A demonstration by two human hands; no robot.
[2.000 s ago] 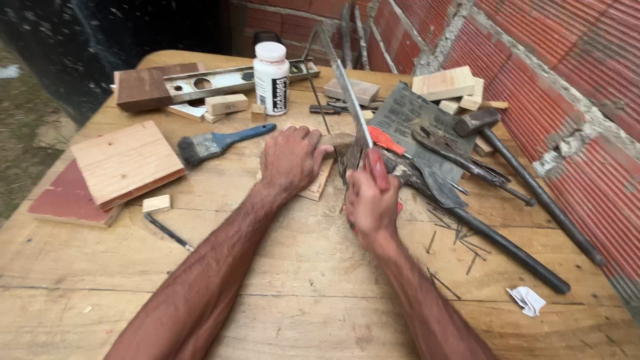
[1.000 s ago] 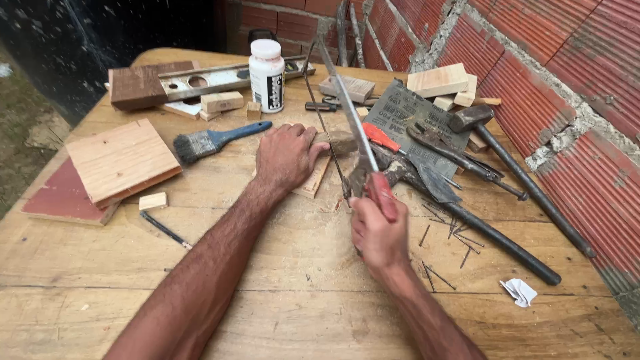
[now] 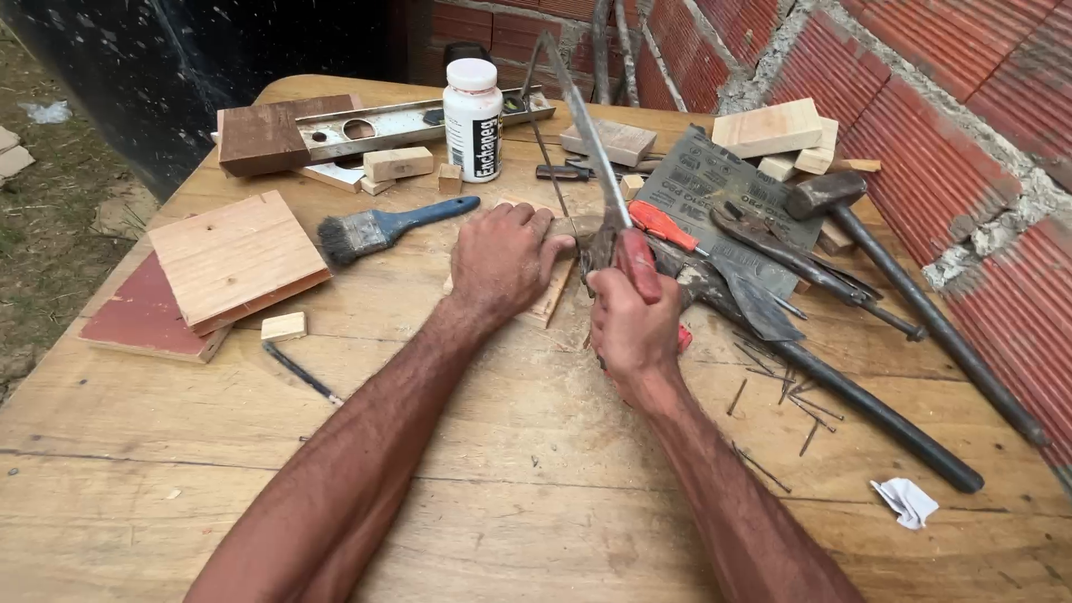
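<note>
My right hand [image 3: 634, 335] is closed on the red handle of a hacksaw [image 3: 596, 151], whose metal frame slants up and away. The thin blade crosses a piece of wood [image 3: 578, 226] just right of my left hand [image 3: 507, 255]. That hand presses down on the wood, its thumb toward the blade; whether its fingers grip the piece is hidden. Under it lies a flat wooden board [image 3: 551, 297]. Right of the saw are an orange-handled screwdriver [image 3: 662, 224] and a dark metal tool with a long bar [image 3: 871, 402].
A paintbrush [image 3: 394, 224], a white bottle [image 3: 473, 121] and a spirit level [image 3: 377, 130] lie or stand left and behind. Square boards [image 3: 239, 255] are at the left. Sandpaper [image 3: 712, 197], pliers [image 3: 787, 251], a hammer [image 3: 930, 293] and nails [image 3: 808, 410] lie right, near the brick wall [image 3: 930, 159].
The saw and my right hand have shifted slightly between frames. My left hand stays on the wood in about the same place.
</note>
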